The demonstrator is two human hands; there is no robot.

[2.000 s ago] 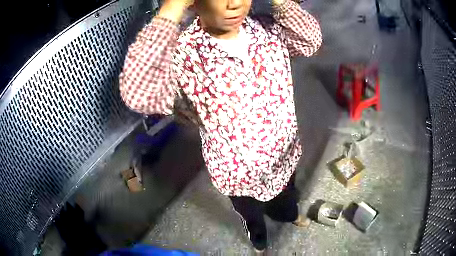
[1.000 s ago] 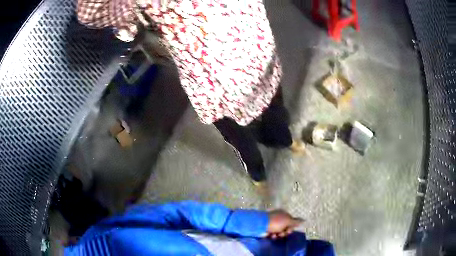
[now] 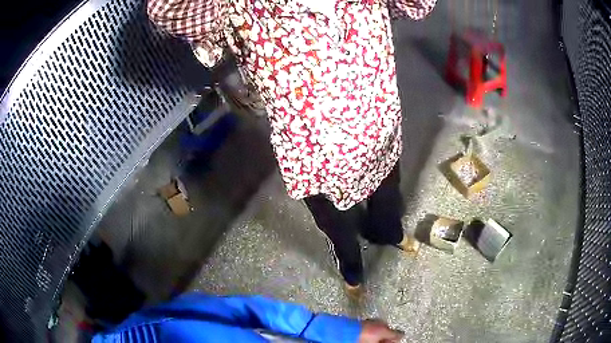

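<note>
My left hand shows at the bottom edge, at the end of a blue sleeve that crosses from the left. It is small, blurred and partly cut off, so I cannot tell if it holds anything. My right hand is out of the picture. A large curved perforated metal panel stands along the left, with rows of slotted holes and a plain rim strip. Another perforated panel stands along the right edge. My hand is apart from both panels.
A person in a red-and-white patterned top stands close in front. On the speckled floor are an open cardboard box, a second open box, a pale box, a red stool and a brown box at left.
My view has tipped down since the first frame. My left hand and sleeve have come into view at the bottom; the hand is now lower than one second ago. The person's arms have come down.
</note>
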